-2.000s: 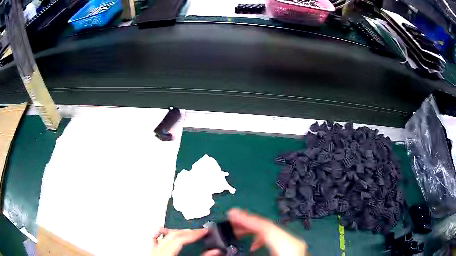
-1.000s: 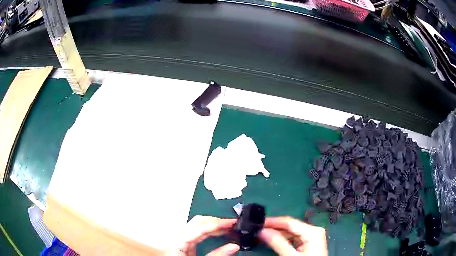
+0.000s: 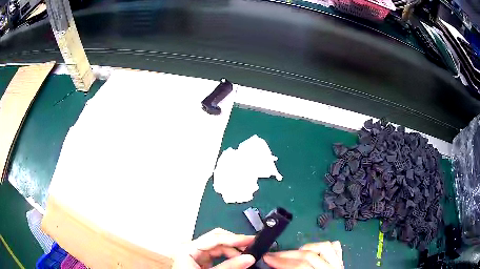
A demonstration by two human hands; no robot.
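My left hand [image 3: 221,250] is at the bottom middle, closed on a black housing [image 3: 269,231], which is tilted with its hollow end up and right. My right hand [image 3: 308,256] is at the housing's lower right side with its fingertips against it; what lies under them is hidden. A small grey flat piece [image 3: 253,218] shows just behind the housing. Another black housing [image 3: 218,97] lies on the white sheet [image 3: 137,163] at its far right corner. A heap of dark grey pads [image 3: 387,181] lies at the right.
A crumpled white piece [image 3: 245,169] lies mid-bench. The black conveyor belt [image 3: 252,47] crosses behind. A tape-wrapped post [image 3: 75,60] stands at the far left, near tan cardboard [image 3: 21,107]. A clear plastic bag [image 3: 468,168] is at the right edge. Black parts [image 3: 437,258] lie lower right.
The housing in my hands has turned from a compact end-on view to a long slanted one. The view first swung right and down, then stayed nearly still.
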